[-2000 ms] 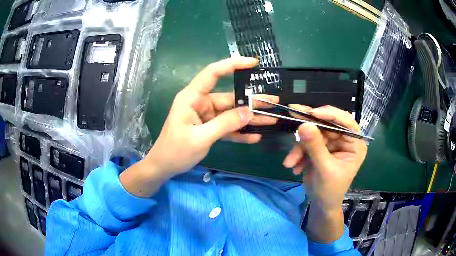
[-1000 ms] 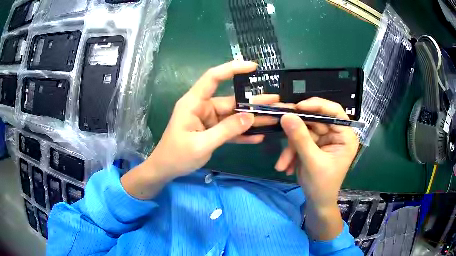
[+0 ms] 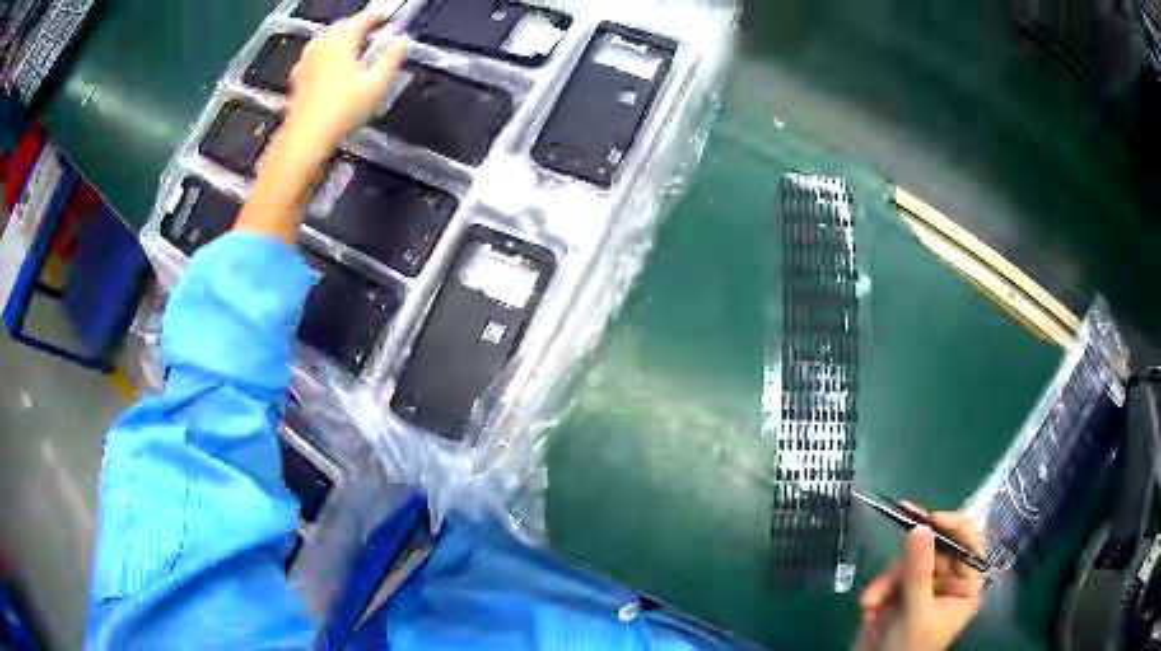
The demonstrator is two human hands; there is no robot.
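My left hand (image 3: 341, 79) reaches over the far part of the clear blister tray (image 3: 516, 193), fingertips near the pocket edges at the top; whether it grips a black housing cannot be seen. A black phone housing (image 3: 469, 356) lies in the tray's near right pocket, and others fill nearby pockets. My right hand (image 3: 919, 588), low at right and partly cut off by the bottom edge, holds the dark tweezers (image 3: 919, 525). Their tips are at the right edge of the long strip of small black die-cut pieces (image 3: 815, 331) on the green bench.
Pale wooden sticks (image 3: 987, 267) lie beyond the strip. A stack of shiny striped sheets (image 3: 1057, 439) is at right, beside the dark dispenser (image 3: 1120, 547). Crinkled plastic film (image 3: 446, 477) hangs around the tray's near edge. A blue frame (image 3: 64, 305) stands at far left.
The view has turned left. My left hand has moved from the housing held in front of me to the tray. My right hand has moved away to the strip with the tweezers.
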